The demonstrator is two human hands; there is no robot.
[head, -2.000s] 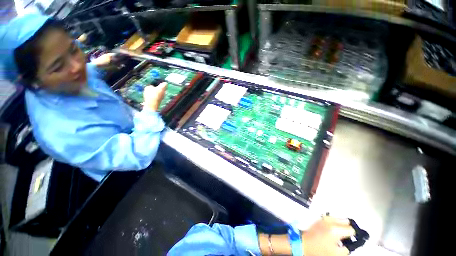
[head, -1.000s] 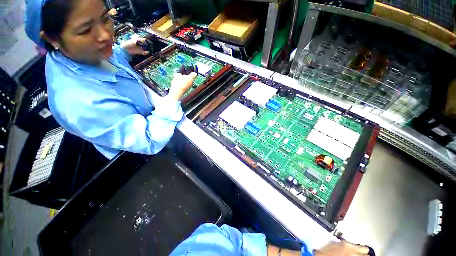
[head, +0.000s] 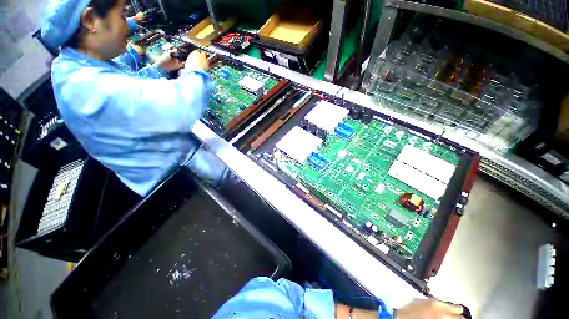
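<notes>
A large green circuit board point(head: 365, 174) lies in its dark carrier with a reddish-brown side bar point(head: 454, 218) on the line in front of me. White heatsinks point(head: 423, 169) and blue blocks point(head: 344, 129) stand on it, and a copper-orange coil point(head: 412, 201) sits near its right end. One of my hands, seemingly my right hand point(head: 430, 309), is at the bottom edge, below the board's near right corner, partly cut off. A black covering or part shows at its fingertip; what it holds cannot be told. My other hand is out of view.
A blue-smocked worker point(head: 134, 112) stands at the left over a second board point(head: 240, 90). A large black bin point(head: 181, 268) is at the lower left. Clear blister trays point(head: 455, 87) and a brown cardboard box point(head: 290, 28) are behind the line. A white strip point(head: 546, 266) lies at the right.
My visible hand has moved down to the bottom edge, and the black thing at its fingers shows less. The neighbouring worker has turned away, with both hands now farther back.
</notes>
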